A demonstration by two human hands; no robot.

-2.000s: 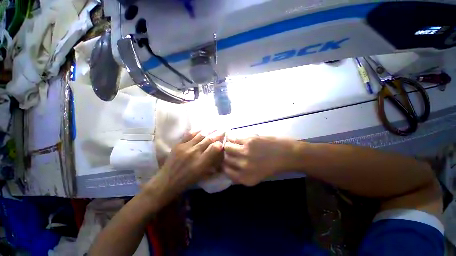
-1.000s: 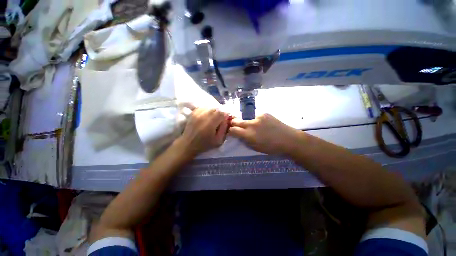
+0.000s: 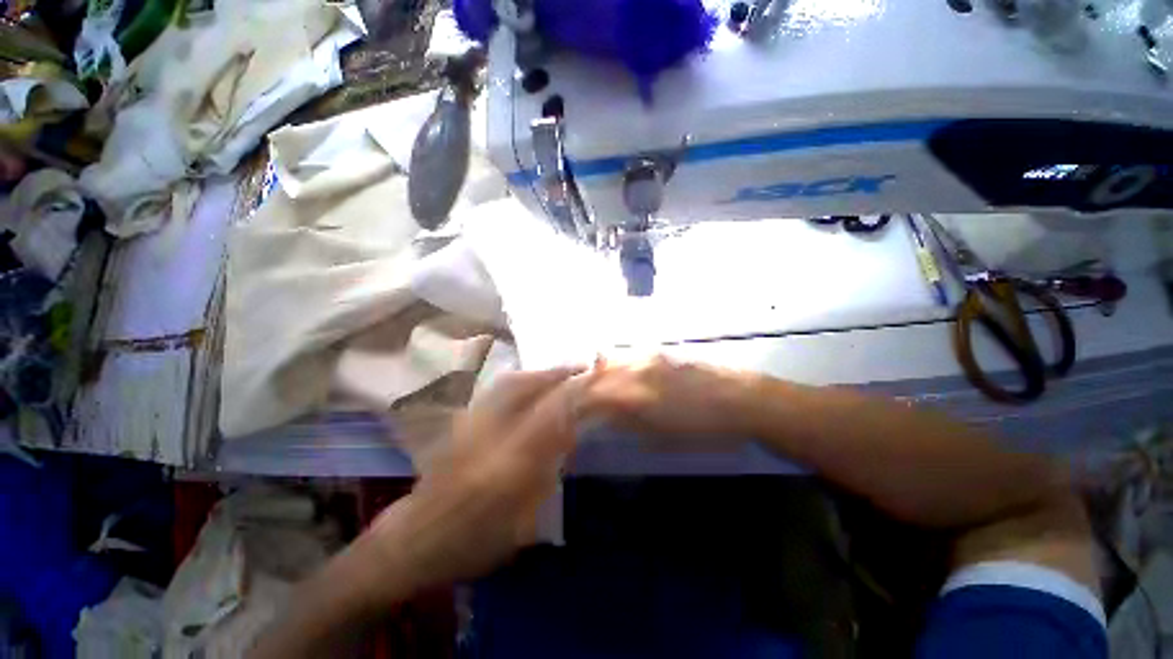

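The cream cloth (image 3: pixel 322 270) lies bunched left of the needle, with its right end at my fingertips near the table's front edge. My left hand (image 3: pixel 502 438) is blurred, its fingers on the cloth's edge. My right hand (image 3: pixel 656 393) pinches the same edge, fingertips touching those of my left hand. The presser foot area (image 3: pixel 638 264) of the white sewing machine (image 3: pixel 823 110) is just above my hands, in bright light. A small white strip of cloth hangs below my left hand over the table edge.
A dark grey oval part (image 3: pixel 440 161) hangs left of the head. Large shears (image 3: pixel 1010 335), a thin yellowish pen (image 3: pixel 929 258) and a dark red handle (image 3: pixel 1087 286) lie at right. Purple fluff (image 3: pixel 630 32) tops the machine. A cream heap (image 3: pixel 193 90) is at far left; more cloth lies below.
Both hands have moved down from the foot towards the front edge with the cloth. The cream cloth at left has spread and folded over. The whole view has also shifted.
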